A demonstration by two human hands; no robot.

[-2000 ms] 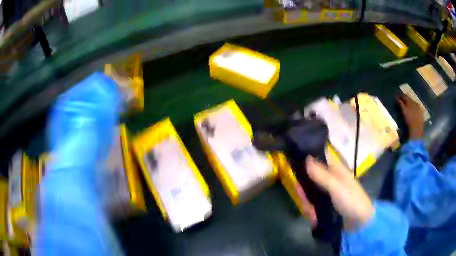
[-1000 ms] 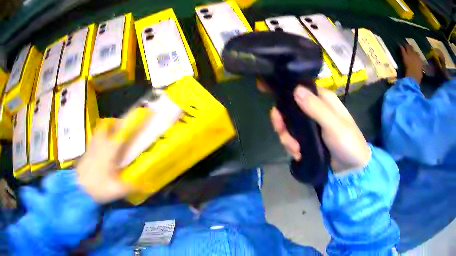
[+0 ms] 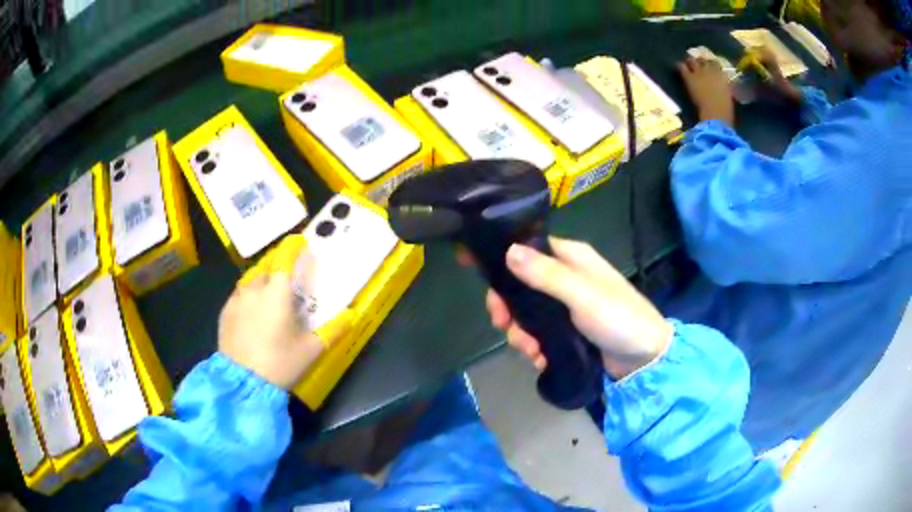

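Note:
My right hand (image 3: 590,305) grips a black handheld barcode scanner (image 3: 480,205) by its handle, its head pointing left. My left hand (image 3: 268,325) is on a yellow phone box (image 3: 375,315) at the bench's front edge, with yellow finger cots on its fingertips. A pale smartphone (image 3: 345,245) with two dark camera rings lies tilted on this box, under my left fingers. The scanner head is above and right of the phone, apart from it. My fingers hide part of the phone's label.
Several phones on yellow boxes stand at the left (image 3: 135,205) and along the back (image 3: 365,135). Another yellow box (image 3: 283,55) lies behind them. A beige paper stack (image 3: 625,100) and a hanging black cable (image 3: 631,110) are right. A neighbouring person in blue (image 3: 790,190) handles cards.
The box and phone in my left hand moved right and now sit lower at the bench edge. The phone lies more openly on top. The scanner moved left, closer to the phone.

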